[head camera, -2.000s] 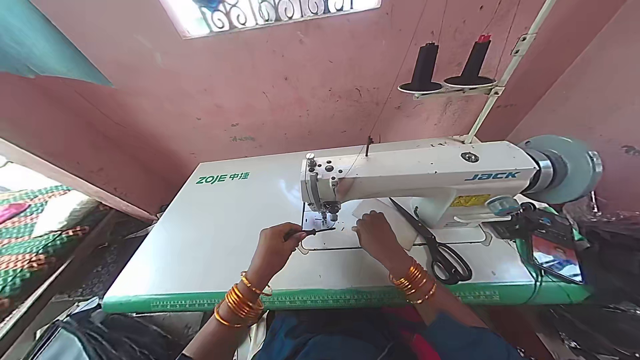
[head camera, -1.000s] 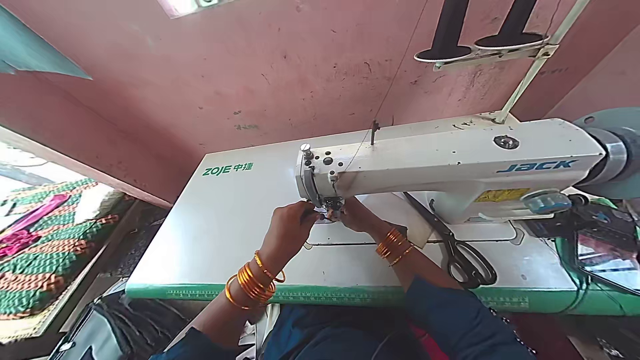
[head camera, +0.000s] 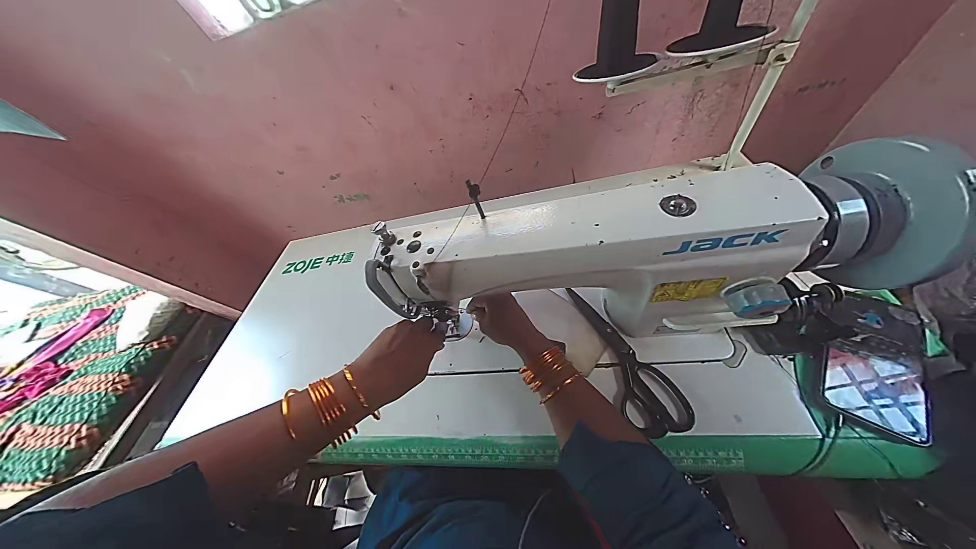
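Observation:
A white JACK sewing machine (head camera: 564, 236) stands on a white table (head camera: 305, 335) with a green front edge. My left hand (head camera: 408, 354) reaches up to the left side of the presser foot and needle area (head camera: 454, 320), its fingertips partly hidden against the machine head. Just right of the needle, my right hand (head camera: 503, 320) has thumb and finger pinched close together; a thin dark thread seems to curve near the fingertips. Whether either hand grips anything is too small to tell. Black-handled scissors (head camera: 656, 396) lie to the right of my right forearm, blades pointing under the machine arm.
Black thread cones (head camera: 618, 38) sit on a stand above the machine. The grey handwheel (head camera: 900, 213) is at the right, with a dark-framed reflective panel (head camera: 877, 396) below it. A striped woven mat (head camera: 84, 381) with pink cloth lies at the far left.
Two seconds ago my left hand held a small dark tool near the needle; it no longer shows. My hands moved closer together, then slightly apart. The view has shifted nearer the machine.

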